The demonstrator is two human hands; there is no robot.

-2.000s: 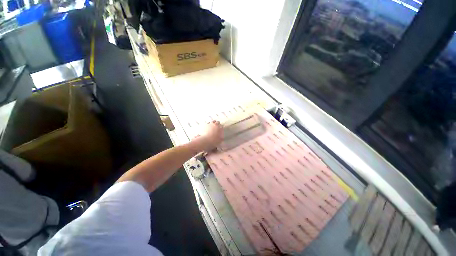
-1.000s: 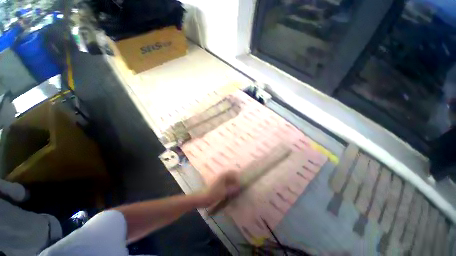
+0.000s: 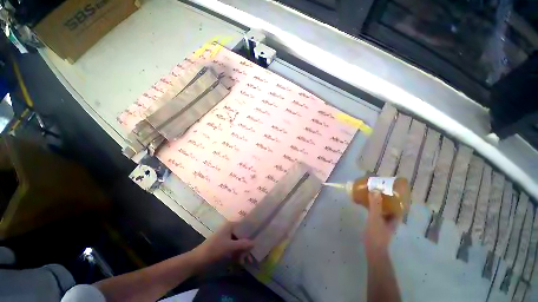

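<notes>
My left hand [image 3: 227,243] holds the near end of a beige-grey zipper strip [image 3: 282,207] that lies on the near right part of the pink sheet [image 3: 253,135]. A dark zipper line runs along the strip. My right hand [image 3: 379,227] grips an amber glue bottle [image 3: 394,193] with a white label. Its pale nozzle points left, and its tip is by the strip's far right corner; whether it touches cannot be told.
Overlapping strips [image 3: 183,109] lie on the sheet's left. Several strips [image 3: 439,177] lie side by side by the window. Metal brackets [image 3: 259,48] stand behind the sheet, and a metal fitting [image 3: 143,176] at its front. A cardboard box [image 3: 82,23] is far left.
The strip carried over the sheet now lies on its near right part. My right hand and the glue bottle have come into view. The camera view has shifted closer over the table.
</notes>
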